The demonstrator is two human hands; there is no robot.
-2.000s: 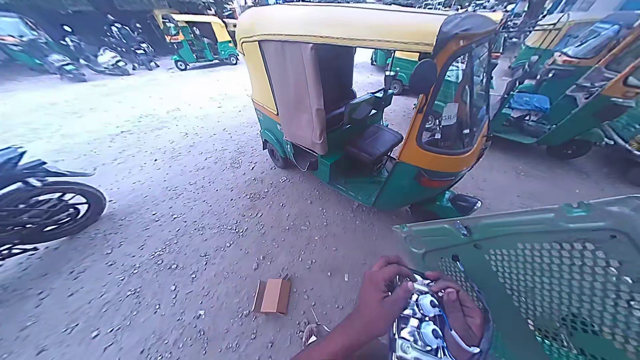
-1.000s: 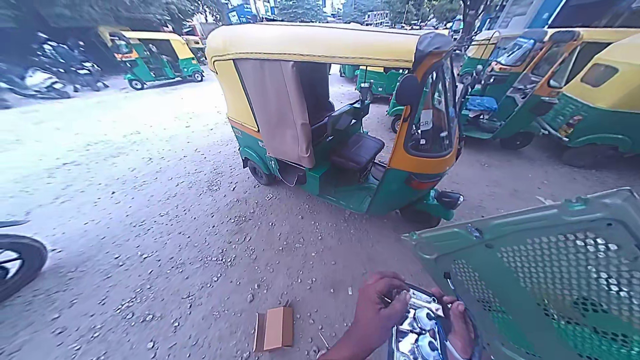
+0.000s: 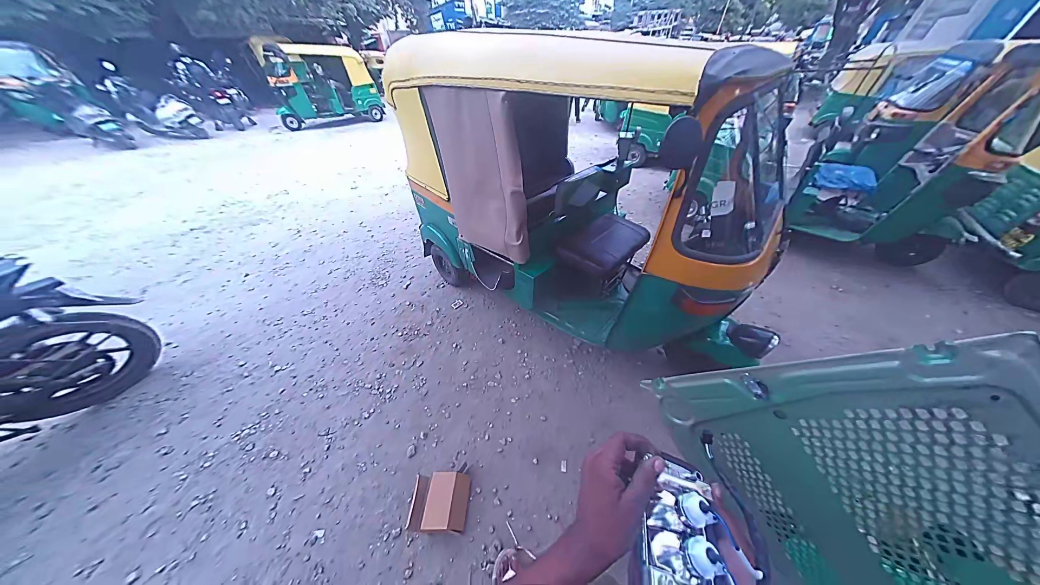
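A vehicle lamp unit (image 3: 682,528) with a shiny inside and white round bulb sockets lies between my hands at the bottom of the view, right of centre. My left hand (image 3: 609,496) grips its upper left edge with thumb and fingers. Partly hidden behind the unit, my right hand (image 3: 735,520) holds it along the right side. A thin cable with a dark plug (image 3: 707,439) runs beside the unit. Just to the right stands a green perforated metal panel (image 3: 780,479).
A green and yellow auto rickshaw (image 3: 569,317) stands ahead. An open cardboard box (image 3: 445,502) lies on the gravel at lower centre. A motorcycle wheel (image 3: 81,366) is at left. More rickshaws (image 3: 918,203) are parked at right, and several two-wheelers (image 3: 171,114) at far left.
The view has swung about between frames. Both hands stay on the lamp unit; nothing else has plainly changed.
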